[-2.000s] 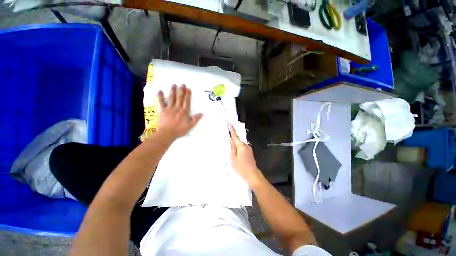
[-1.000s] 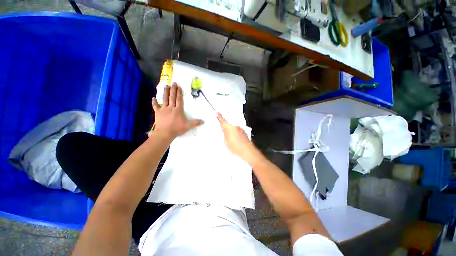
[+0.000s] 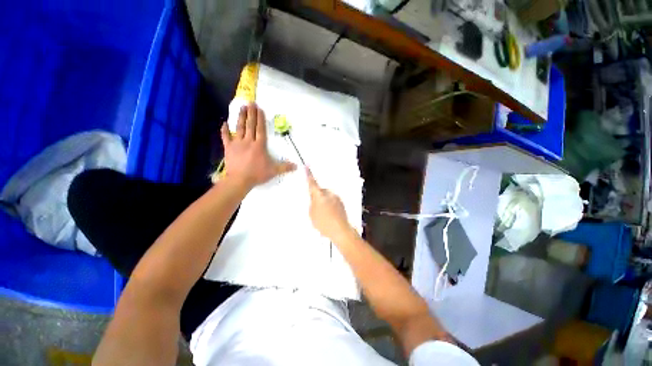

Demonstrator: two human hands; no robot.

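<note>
A white garment panel (image 3: 286,236) with frayed edges lies over a yellow-taped pounding block (image 3: 247,82), whose left side shows at the panel's edge. My left hand (image 3: 249,151) is bare and lies flat on the panel's upper left part, fingers apart. My right hand (image 3: 327,211) is shut on the handle of a mallet. The mallet's yellow-green head (image 3: 282,124) is over the panel, just right of my left fingertips. Whether it touches the cloth I cannot tell.
A blue bin (image 3: 146,93) with grey cloth stands at the left. A wood-edged table (image 3: 400,39) with scissors (image 3: 508,50) is above. A pale board stand (image 3: 457,286) holding white cord (image 3: 447,236) and grey fabric (image 3: 461,249) is at the right, with white scraps (image 3: 561,204) beyond.
The mallet head has moved left, nearer my left hand, since the earliest frame. My left hand stays flat on the panel. The view has tilted and shifted.
</note>
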